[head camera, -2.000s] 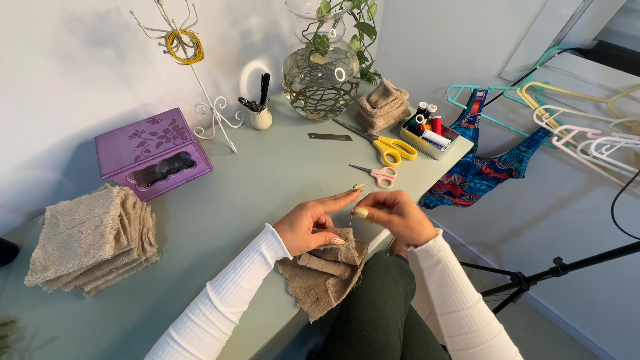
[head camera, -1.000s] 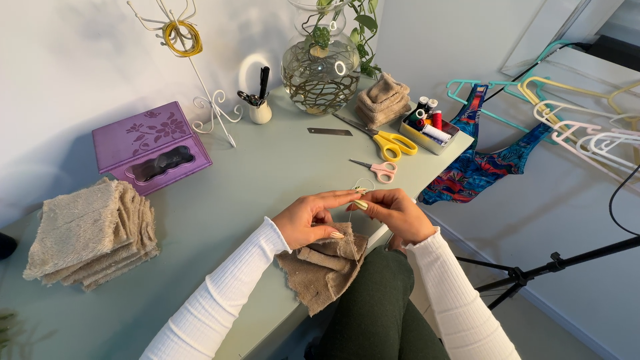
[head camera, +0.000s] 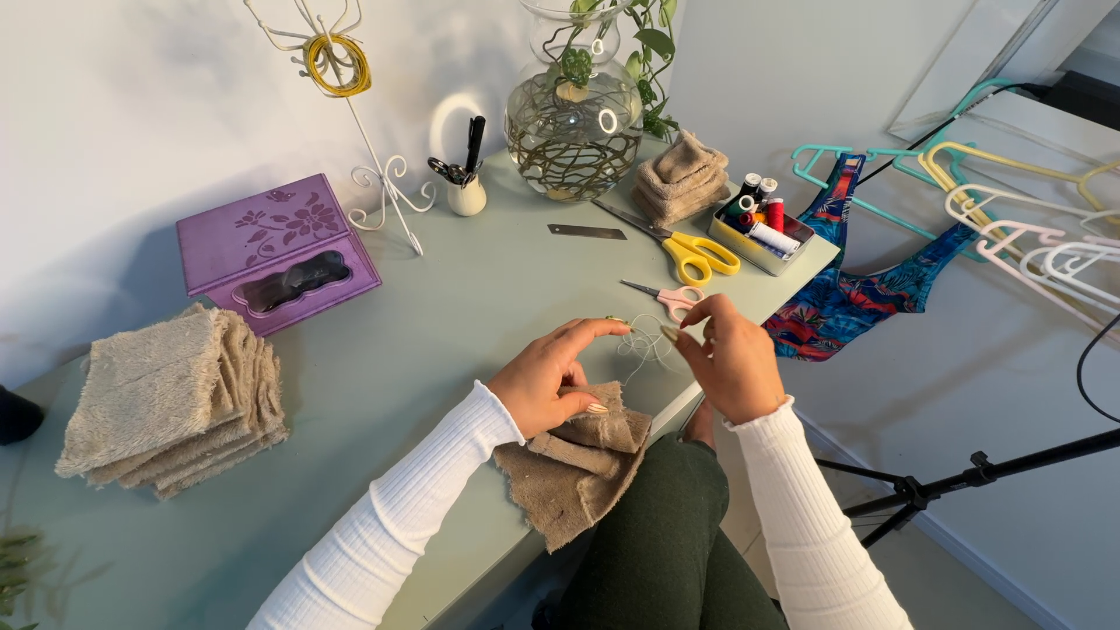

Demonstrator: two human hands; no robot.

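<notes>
My left hand rests on a folded piece of beige-brown fleecy cloth at the table's front edge, its thumb on the cloth and its index finger stretched out. Thin pale thread lies in loose loops between both hands and runs down to the cloth. My right hand is raised to the right of it, thumb and index finger pinched together near the loops; whether a needle is between them is too small to tell. Just beyond the hands are small pink-handled scissors.
Yellow-handled scissors, a metal blade, a tin of thread spools and folded cloths lie farther back. A cloth stack and a purple box are left. Hangers and a tripod stand right.
My hands, close together at the fingertips before, are now farther apart. My right hand has moved away to the right, and loops of thread show between them.
</notes>
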